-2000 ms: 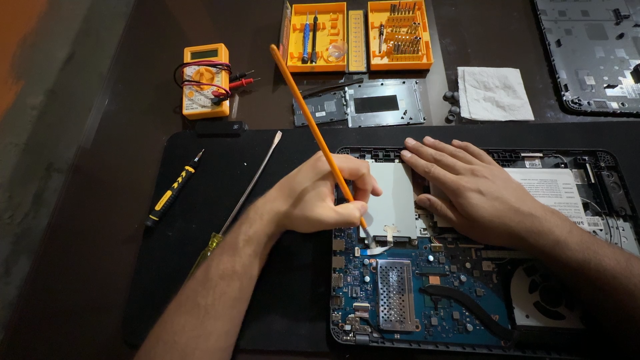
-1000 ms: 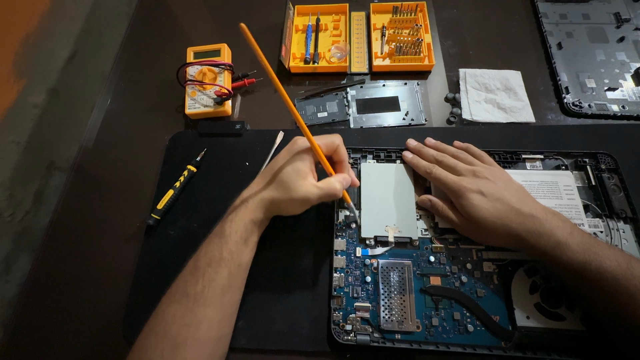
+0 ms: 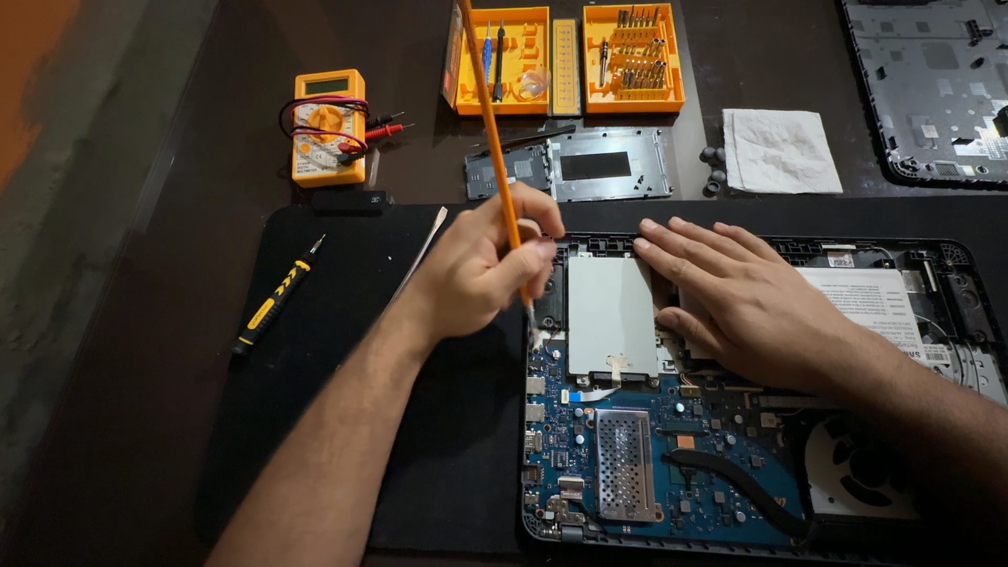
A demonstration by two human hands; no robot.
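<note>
My left hand (image 3: 484, 264) grips an orange-handled paintbrush (image 3: 498, 150), its bristles pointing down at the left edge of an opened laptop base (image 3: 630, 543), above the ports. Spread flat, my right hand (image 3: 732, 299) rests over the laptop's upper middle, partly covering the battery (image 3: 862, 295). Between the hands lies a pale, flat rectangular drive (image 3: 610, 315) with a ribbon cable at its lower end. Below it are the blue motherboard (image 3: 709, 417), a perforated metal shield (image 3: 624, 465), a black heat pipe (image 3: 740, 484) and a cooling fan (image 3: 858, 465), partly in shadow.
On the black mat (image 3: 315, 441) lie a yellow-black screwdriver (image 3: 277, 303) and a long thin tool (image 3: 421, 252), partly behind my left hand. Beyond are a multimeter (image 3: 329, 130), an orange bit case (image 3: 634, 59), a metal bracket (image 3: 610, 165), a folded white tissue (image 3: 780, 151) and a laptop cover (image 3: 933, 87).
My left hand has moved the brush from the ribbon cable below the drive to the laptop's left edge. The right hand has stayed about where it was.
</note>
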